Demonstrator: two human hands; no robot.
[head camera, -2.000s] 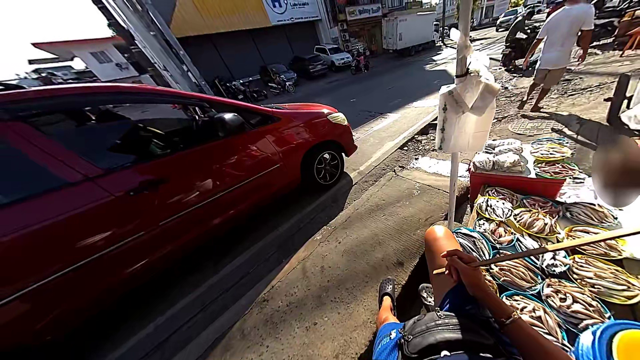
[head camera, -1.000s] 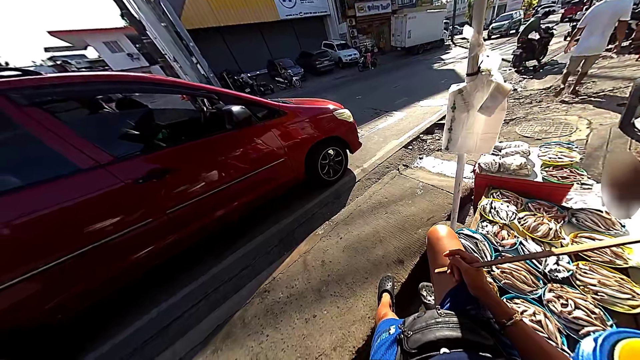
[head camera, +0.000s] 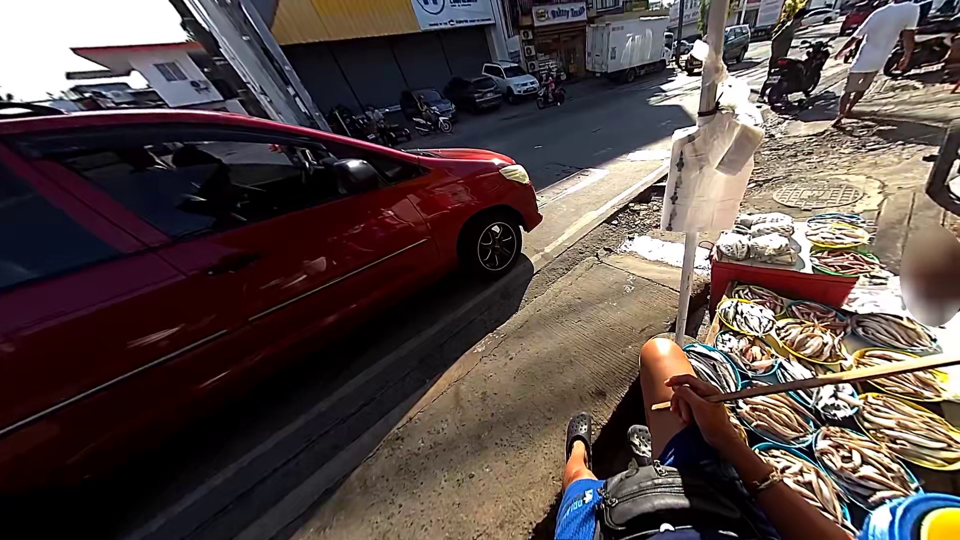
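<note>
My right hand (head camera: 699, 405) is closed around a long thin wooden stick (head camera: 832, 377), beside my bent knee (head camera: 664, 367). The stick's short end pokes out to the left of my fingers; its long part slants up to the right above round trays of fish. A bracelet (head camera: 766, 480) circles my wrist. Nearest my hand are a blue-rimmed tray of fish (head camera: 712, 366) and another tray of fish (head camera: 776, 414). A black bag (head camera: 667, 499) lies on my lap. My left hand is out of view.
A red car (head camera: 322, 247) stands or passes at the left. Plastic bags hang on a pole (head camera: 685, 289) beyond my knee. Bagged goods and fish trays rest on a red-sided stand (head camera: 780, 283). A person in a white shirt (head camera: 883, 37) is at the upper right.
The person in white at the upper right has changed stance and place. My right hand keeps the same hold on the stick.
</note>
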